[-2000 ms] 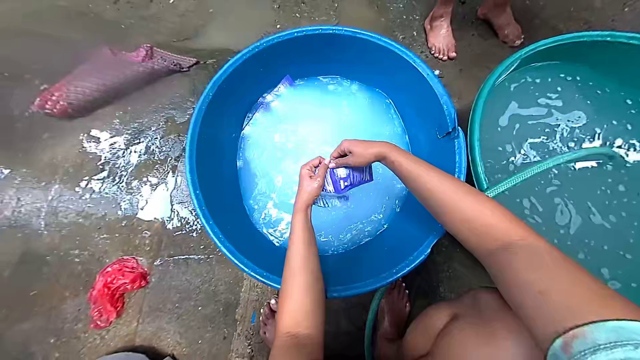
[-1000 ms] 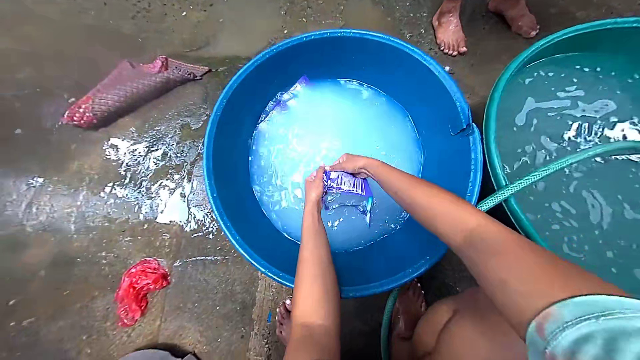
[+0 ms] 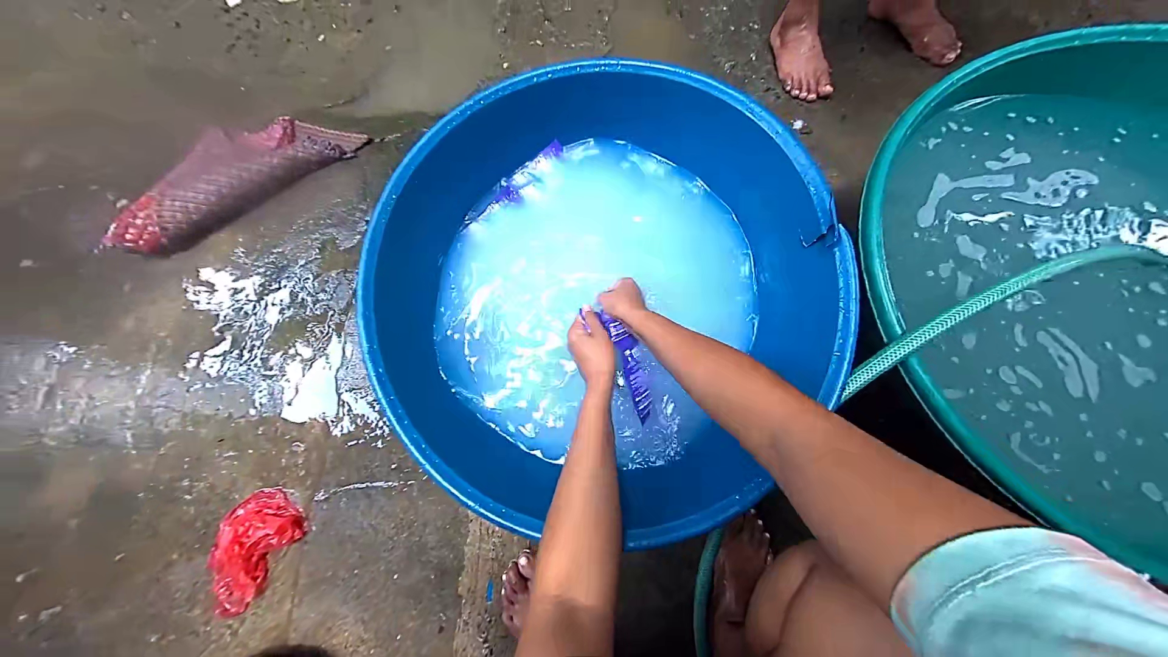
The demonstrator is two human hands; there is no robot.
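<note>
A purple plastic packet [image 3: 636, 379] with pale print hangs from both my hands over the cloudy, pale blue water [image 3: 584, 228] in a big blue plastic tub [image 3: 401, 365]. My left hand [image 3: 591, 347] pinches the packet's upper end, its fingers closed. Beside it, up and to the right, my right hand [image 3: 623, 301] grips the same end; its fingertips are partly hidden. The packet's lower part trails down toward the water. Another purple wrapper piece [image 3: 529, 173] lies at the water's upper left edge, against the tub wall.
At the right stands a green tub [image 3: 881, 265] of water, with a green hose [image 3: 985, 301] across its rim. Another person's bare feet [image 3: 803, 59] are beyond the tubs. On the wet concrete at left lie a patterned reddish sack [image 3: 228, 187] and a red plastic bag [image 3: 255, 547].
The packet was held out broadly across my hands; now it hangs narrow and slanting downward from them. Both hands still hold it.
</note>
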